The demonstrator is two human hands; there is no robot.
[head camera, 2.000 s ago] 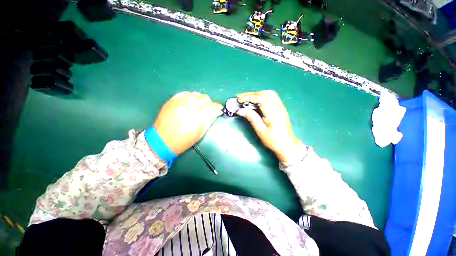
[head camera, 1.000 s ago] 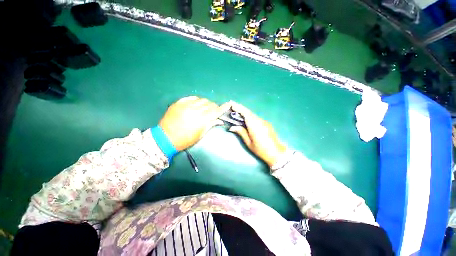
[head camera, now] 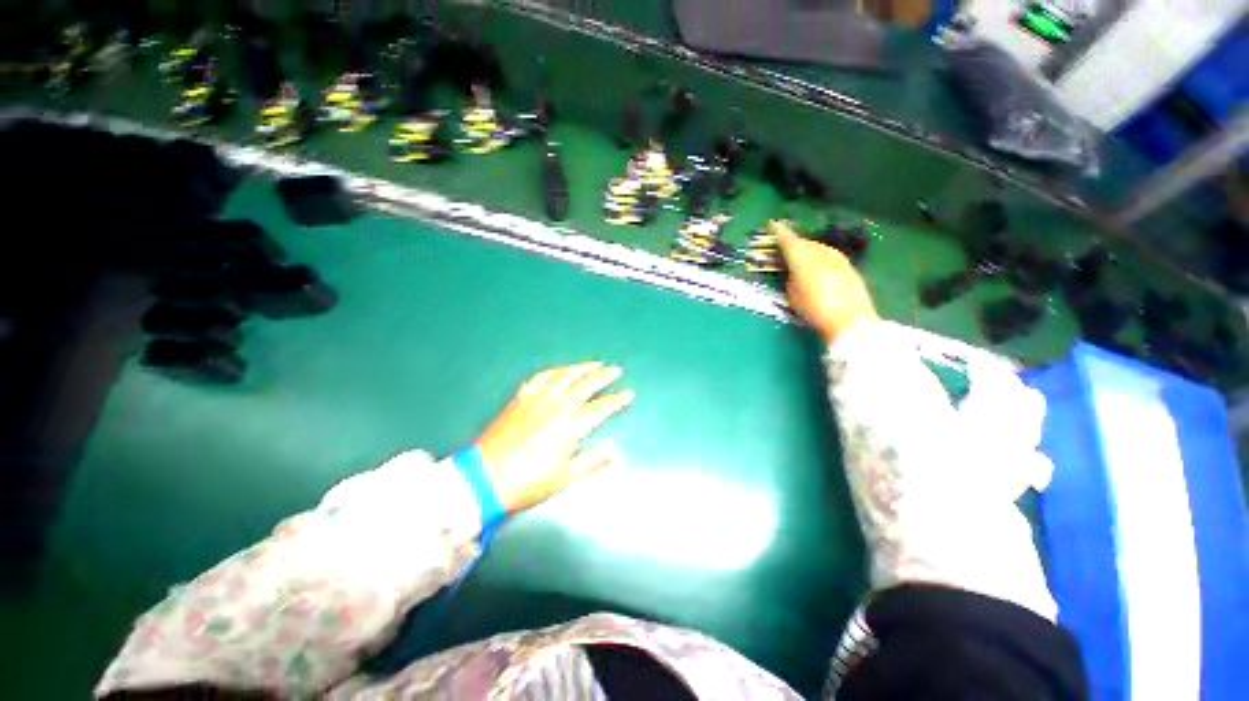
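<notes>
My left hand (head camera: 555, 431) is over the green bench top (head camera: 452, 322), fingers spread, with nothing in it. A blue strap (head camera: 480, 488) is around its wrist. My right hand (head camera: 819, 278) reaches across the white-edged strip (head camera: 548, 241) to the green belt. Its fingertips are at a small yellow and silver circuit board (head camera: 764, 249). The view is blurred, and whether the fingers grip the board cannot be told. Another circuit board (head camera: 701, 241) lies just left of it.
More circuit boards (head camera: 482, 123) and black parts lie along the green belt. Black housings (head camera: 192, 340) are stacked at left. A blue tray (head camera: 1075, 452) stands at right. A white cloth (head camera: 1011, 411) lies beside it, partly behind my right sleeve.
My hands have parted. The small dark piece between them and its black cord no longer show. My right hand has moved forward to the belt, my left has opened, and the view has shifted.
</notes>
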